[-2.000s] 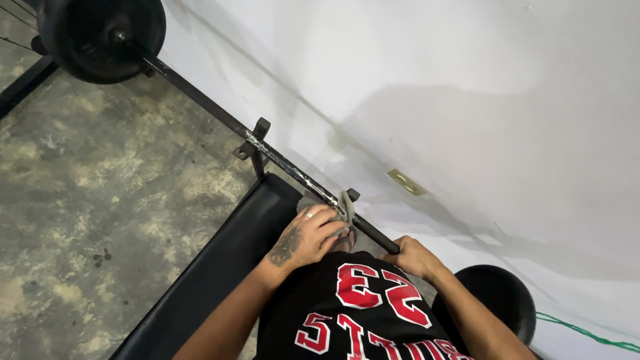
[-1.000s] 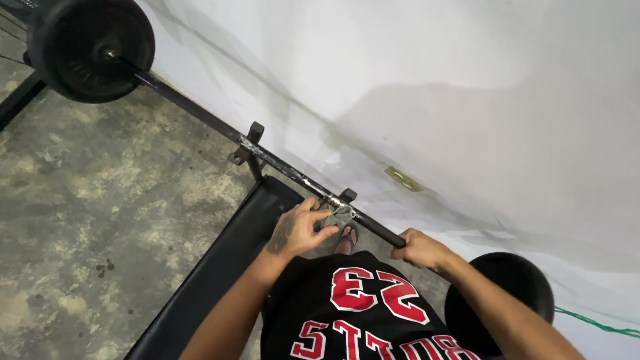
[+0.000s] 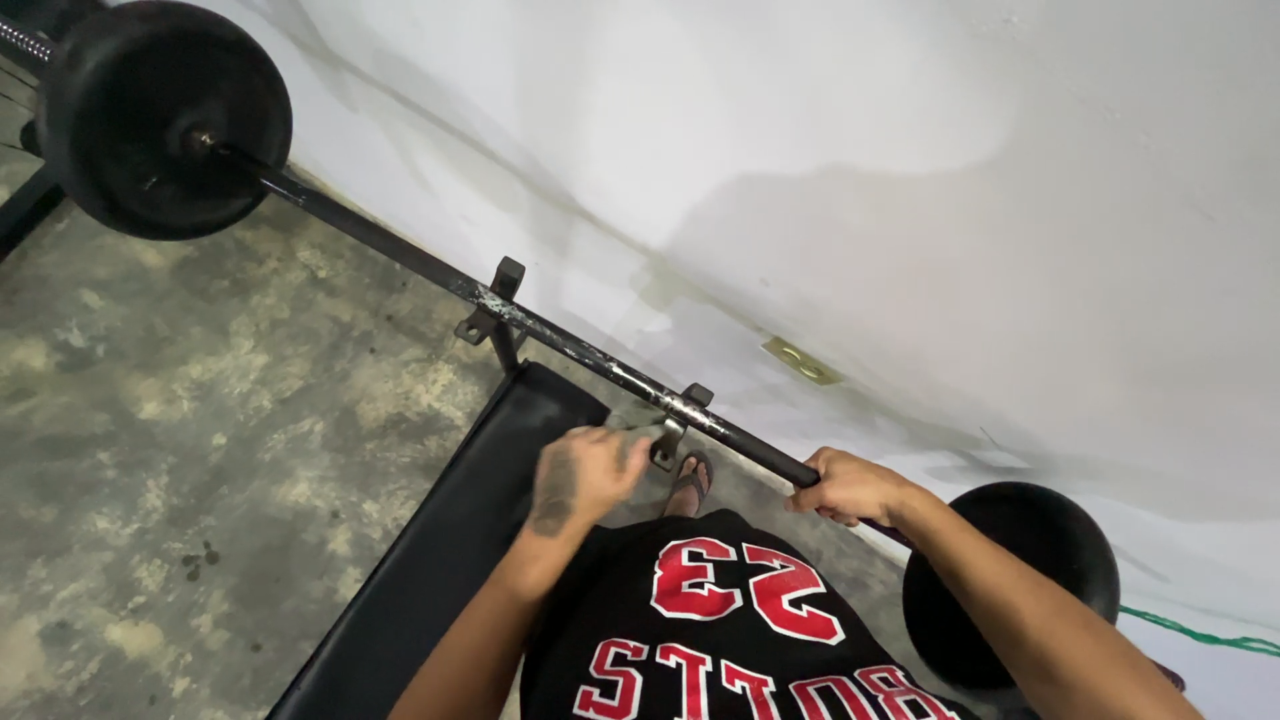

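Note:
A black barbell bar (image 3: 580, 350) with worn, whitish patches runs diagonally across two rack hooks, one (image 3: 508, 280) near its middle and another (image 3: 697, 394) lower right. My right hand (image 3: 850, 487) is wrapped around the bar between the lower hook and the right-hand weight plate. Just below the bar, off it, my left hand (image 3: 592, 470) has curled fingers beside the lower hook. A blurred grey cloth (image 3: 640, 434) shows at those fingers, mostly hidden. Round black weight plates sit at the upper left (image 3: 165, 120) and lower right (image 3: 1010, 585).
A black padded bench (image 3: 450, 540) lies under my left forearm. Beyond the bar rises a white wall (image 3: 900, 250) with a brass-coloured plate (image 3: 802, 361). A sandalled foot (image 3: 690, 483) stands on the mottled concrete floor (image 3: 200, 450). Green cord (image 3: 1200, 630) runs at right.
Two seconds ago my left hand was at the bar with the grey cloth over it; now that hand is below and left of the bar. My right hand stays on the bar.

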